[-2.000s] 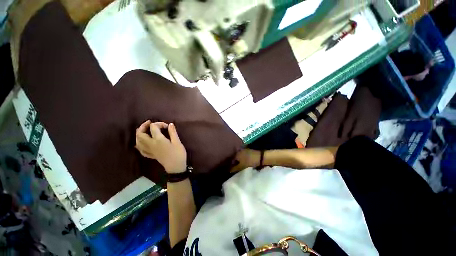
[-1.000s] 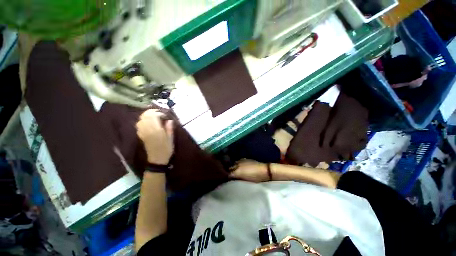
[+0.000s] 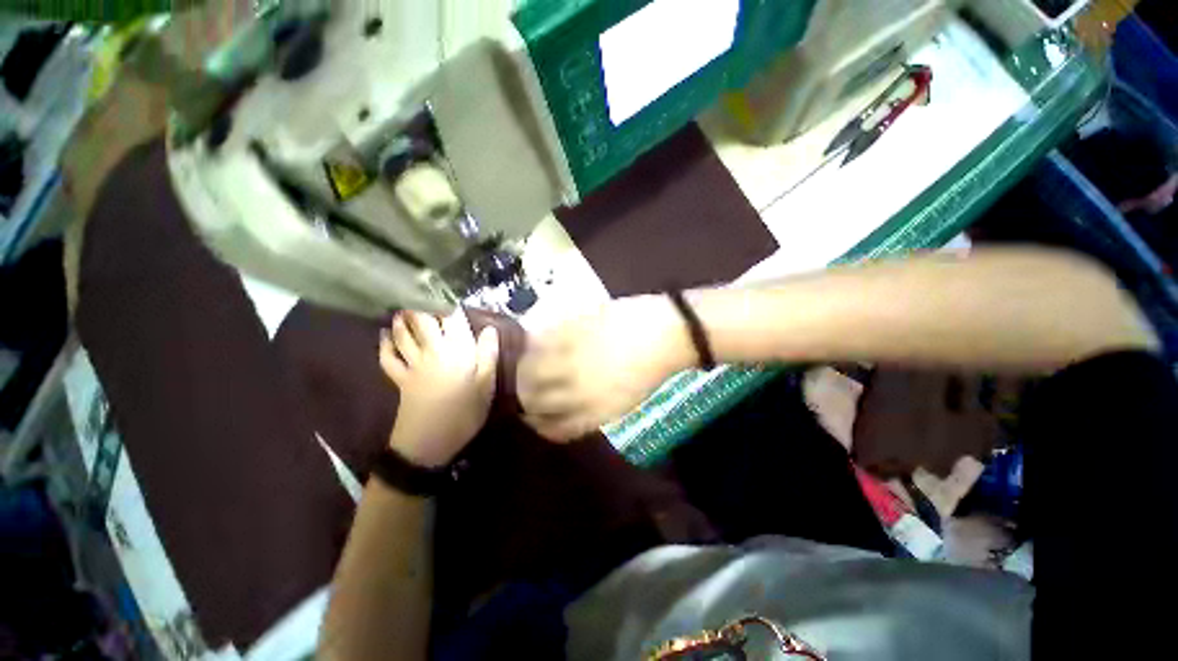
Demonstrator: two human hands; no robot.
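A large dark brown garment panel (image 3: 181,387) spreads left of the needle and over the table's front edge. My left hand (image 3: 442,381) presses on its fabric just in front of the presser foot (image 3: 497,278), fingers toward the foot. My right hand (image 3: 588,368) is beside it on the right, slightly blurred, with its fingertips at the cloth's edge; its fingers are bent and their grip is partly hidden. A small dark brown fabric piece (image 3: 672,220) lies flat right of the needle, under the green control panel (image 3: 581,116).
The cream sewing machine head (image 3: 485,129) stands over the work. Snips with red handles (image 3: 885,114) lie at the table's right. The green ruler-marked edge (image 3: 930,213) runs along the front. A blue crate (image 3: 1098,213) and cloth pieces are beside and below the table.
My right hand has come up from the panel's lower edge to the area before the presser foot. My left hand has stayed on the cloth near the foot. The view has shifted closer.
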